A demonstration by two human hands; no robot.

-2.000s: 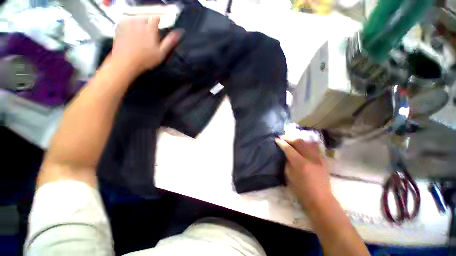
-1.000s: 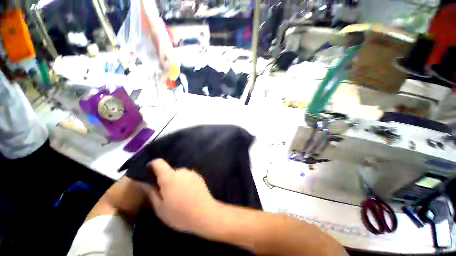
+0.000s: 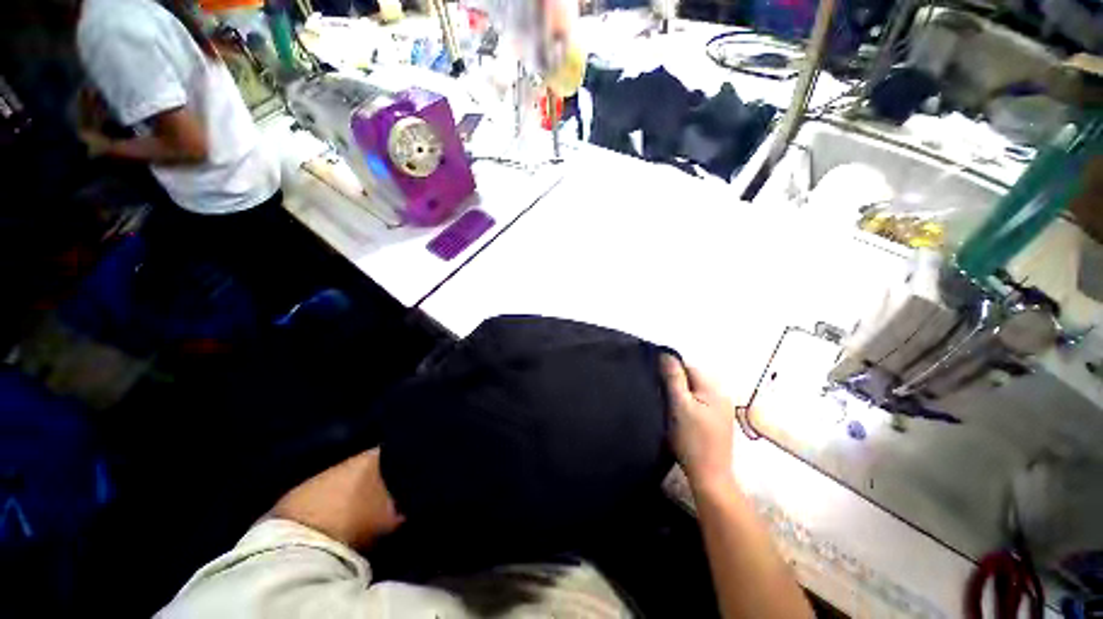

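Note:
A black garment (image 3: 532, 417) is bunched in front of me at the front edge of the white table, partly over my lap. My right hand (image 3: 698, 417) grips its right edge, thumb on top. My left forearm reaches to the garment's left side; my left hand is hidden under or behind the cloth, so its grip cannot be seen. The sewing machine's needle area (image 3: 856, 393) is lit, to the right of the garment, with no cloth under it.
Red-handled scissors (image 3: 1004, 589) lie at the lower right. A purple-and-white machine (image 3: 417, 151) stands at the upper left. A person in a white shirt (image 3: 182, 109) is beyond it. Black cloth (image 3: 677, 115) lies at the back. A printed ruler (image 3: 798, 544) runs along the table edge.
The garment was spread on the table, then pulled left and toward me. My right hand has moved from across the cloth to its right edge. The view has shifted left.

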